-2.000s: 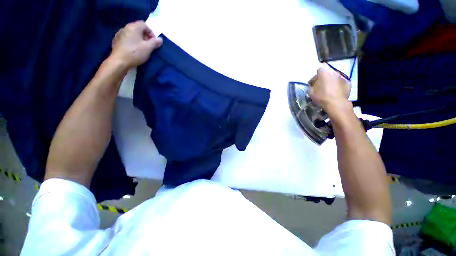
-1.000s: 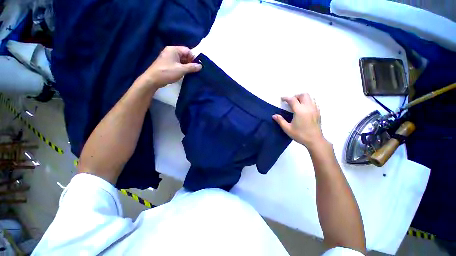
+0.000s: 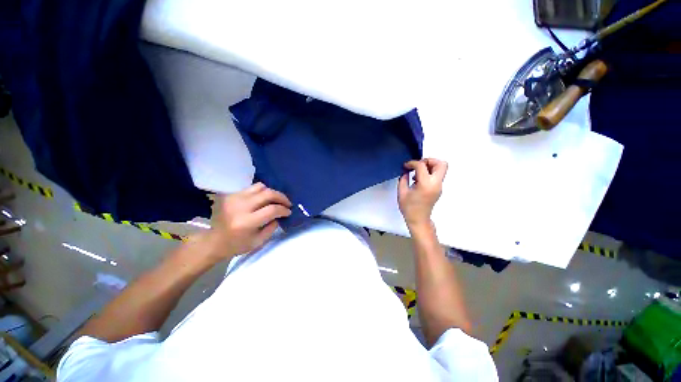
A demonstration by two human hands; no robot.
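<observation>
The navy garment [image 3: 328, 153] lies at the near side of the white padded ironing table [image 3: 299, 37], its upper part running under the edge of the white cover. My left hand [image 3: 252, 216] pinches its near left corner, beside a small white mark [image 3: 303, 210]. My right hand [image 3: 423, 190] pinches its right edge. The steam iron [image 3: 526, 93] stands on the table at the right, its wooden handle [image 3: 573, 95] free of any hand.
A large navy garment pile [image 3: 82, 112] hangs at the left. The dark iron rest [image 3: 571, 11] is at the top right, with the hose [image 3: 631, 19] beside it. More navy cloth [image 3: 642, 149] hangs at the right. Yellow-black tape [image 3: 567, 320] marks the floor.
The iron was let go between the first two frames. The garment has since been turned and pulled nearer, its waistband no longer stretched in view. Both hands have shifted to its near and right edges.
</observation>
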